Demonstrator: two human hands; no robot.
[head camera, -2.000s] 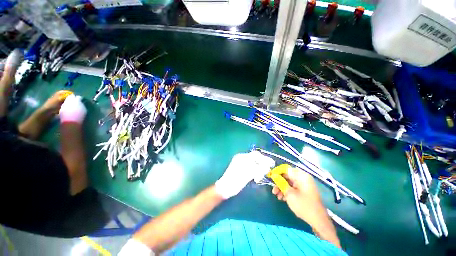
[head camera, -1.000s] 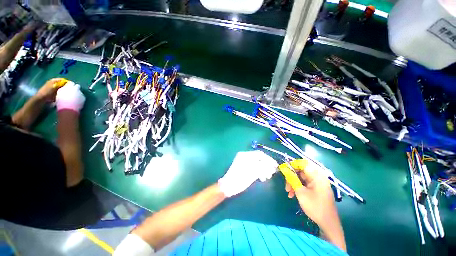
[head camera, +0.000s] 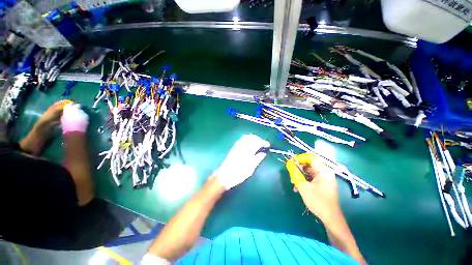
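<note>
My left hand (head camera: 242, 161), in a white glove, is shut on the dark end of a wire harness (head camera: 279, 151). The white part of this harness runs right from my fingertips toward my other hand. My right hand (head camera: 313, 182), with yellow covers on thumb and finger, is at the harness's other end, where thin loose wires fan out. Its fingers are curled around the wires, and a few thin strands hang below the palm. Whether a connector is between the fingertips is too small to tell.
Straight harnesses (head camera: 310, 129) with blue plugs lie just beyond my hands. A tangled harness pile (head camera: 142, 129) lies left, near a neighbour's hands (head camera: 74, 118). Behind are a metal post (head camera: 283, 52), a rear harness pile (head camera: 357, 96) and a blue bin (head camera: 450, 88). More harnesses (head camera: 446, 181) lie far right.
My hands have moved apart, and a dark-ended harness now shows between them. The harness that lay just above my hands no longer shows there. The view has shifted slightly.
</note>
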